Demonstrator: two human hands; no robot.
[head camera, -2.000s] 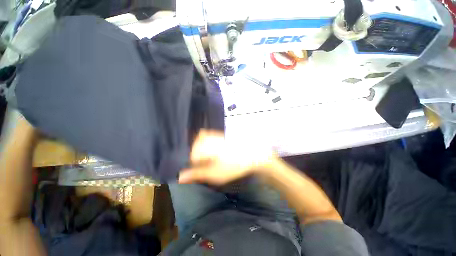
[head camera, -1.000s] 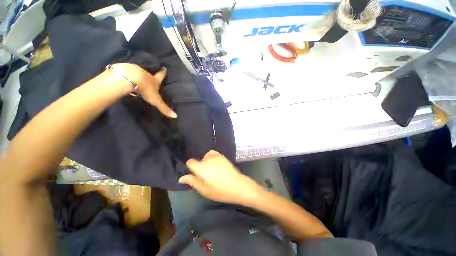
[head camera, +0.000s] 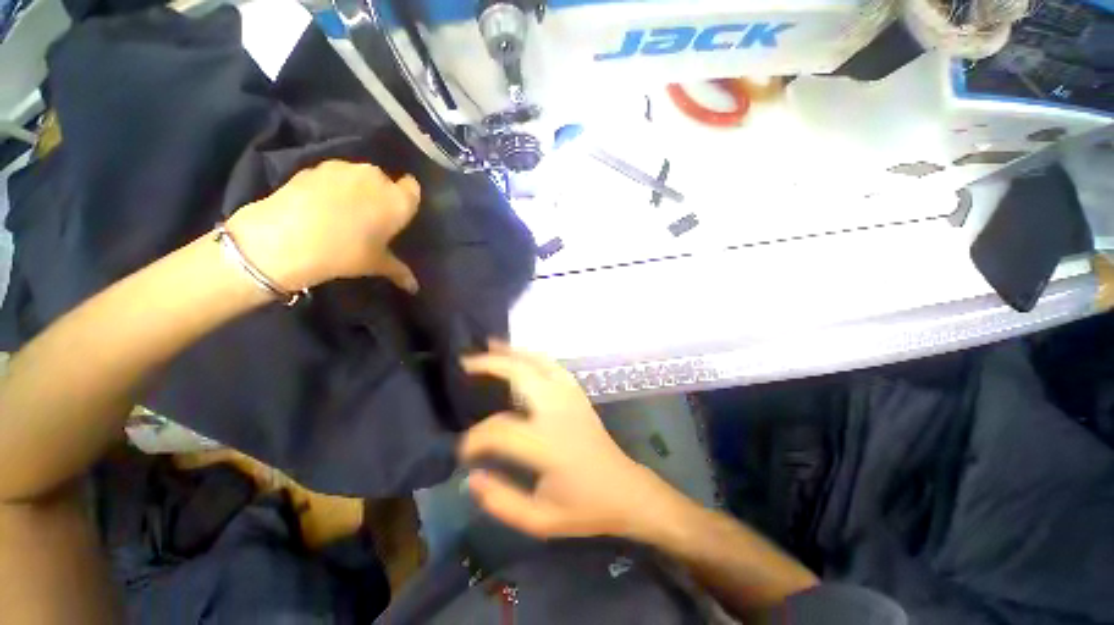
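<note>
A large dark garment piece (head camera: 159, 147) covers the left of the white machine table, its right edge beside the presser foot (head camera: 511, 183) of the JACK sewing machine (head camera: 721, 31). My left hand (head camera: 336, 222), with a bracelet at the wrist, lies on the cloth left of the foot, fingers bent; whether it pinches cloth I cannot tell. My right hand (head camera: 538, 446) is at the front edge of the cloth, fingers spread and slightly blurred. No grip on the cloth shows there.
Red-handled scissors (head camera: 709, 103) and a thin grey tool (head camera: 633, 173) lie on the table (head camera: 782, 281). Small dark scraps (head camera: 682, 225) are scattered around. A black pad (head camera: 1033, 238) is at the right edge. Dark garments (head camera: 977, 476) are piled below right, and more below left.
The view has shifted closer to the machine. My left hand has come onto the cloth. My right hand's fingers have spread at the front edge, and the cloth is more bunched.
</note>
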